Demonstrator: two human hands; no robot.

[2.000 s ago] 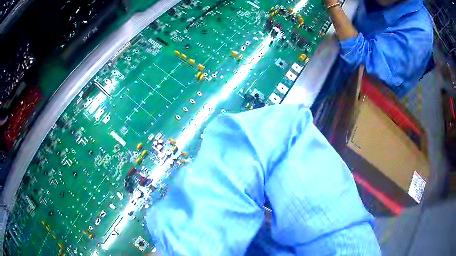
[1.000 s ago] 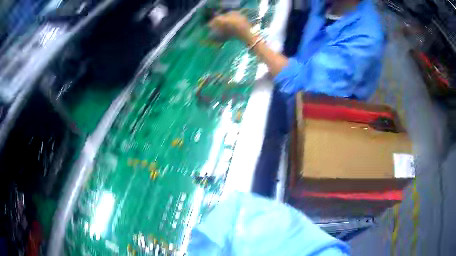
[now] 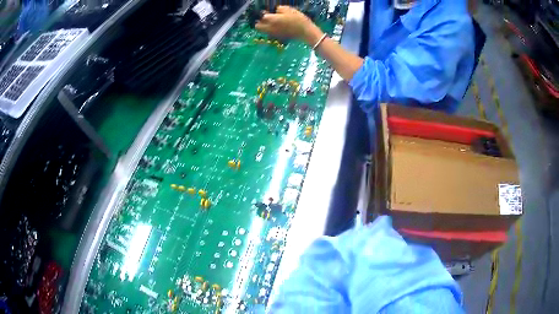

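A long green circuit board (image 3: 184, 227) lies in front of me, with white printed outlines and rows of holes. Small yellow-orange capacitors (image 3: 191, 191) stand in a short row on it. Red components (image 3: 279, 111) and more yellow ones form a cluster farther up. White square parts (image 3: 294, 179) line the board's right edge. My blue sleeve (image 3: 368, 270) fills the bottom right of the view. Neither of my hands shows.
Another worker in a blue smock (image 3: 423, 55) reaches a hand (image 3: 285, 24) over the board's far end. A cardboard box (image 3: 453, 181) with red lining stands right of the rail (image 3: 331, 132). Dark bins, red parts (image 3: 50, 285) and a white tray (image 3: 40, 67) lie left.
The view has swung toward the line's far end, so the board and box sit farther left. My sleeve is lower in the picture. The other worker's hand now shows over the board.
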